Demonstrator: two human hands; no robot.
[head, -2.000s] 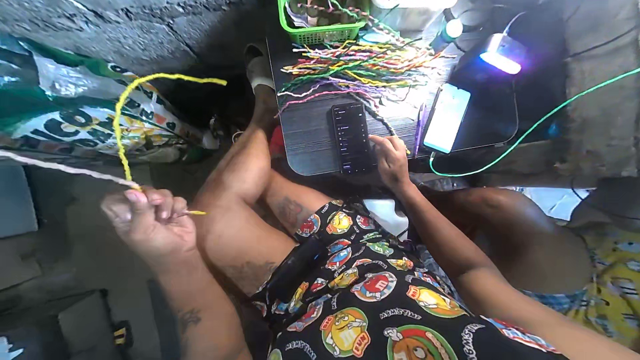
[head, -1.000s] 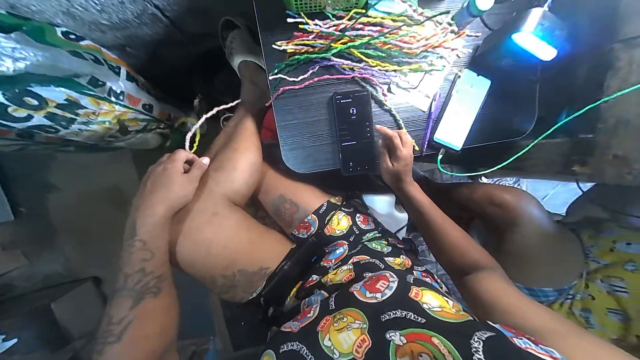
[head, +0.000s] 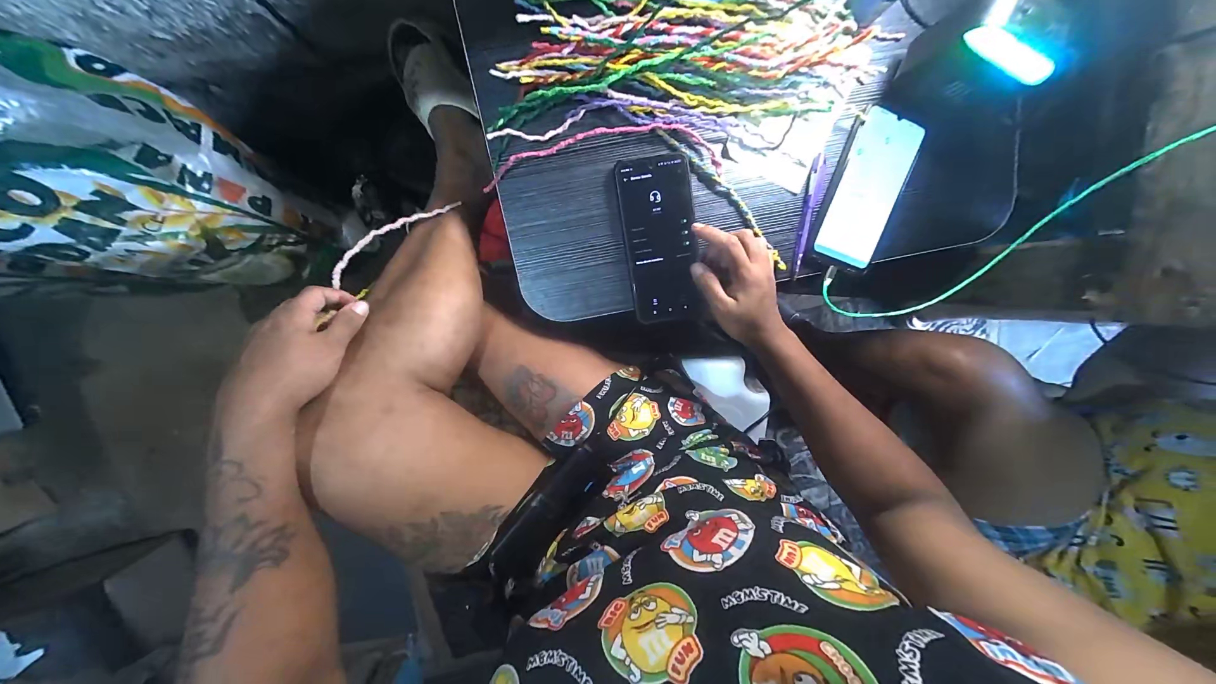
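My left hand (head: 299,342) rests by my bent knee, thumb and fingers closed on strands of twisted cord; a pale pink cord (head: 380,233) curves up from it, and a bit of yellow cord (head: 328,315) shows at the fingertips. My right hand (head: 736,280) is at the right edge of a black smartphone (head: 657,271) lying on the dark wood-grain table, its index finger extended to the lit screen. The hand grips nothing that I can see. Beyond the phone lie a pink cord (head: 608,142), a multicoloured braided cord (head: 727,195) and a heap of colourful twisted cords (head: 665,57).
A second phone (head: 869,190) with a bright screen lies on the table (head: 560,275), a green cable (head: 1007,247) plugged into it. Beside it is a purple stick-like item (head: 809,209). A lit lamp (head: 1009,55) stands at the back right. A printed sack (head: 142,180) is at left; another person's knee (head: 959,380) is at right.
My left hand has come down to my knee with the cords, which stood out long and raised two seconds ago. My right hand stays by the black phone, whose screen display has changed.
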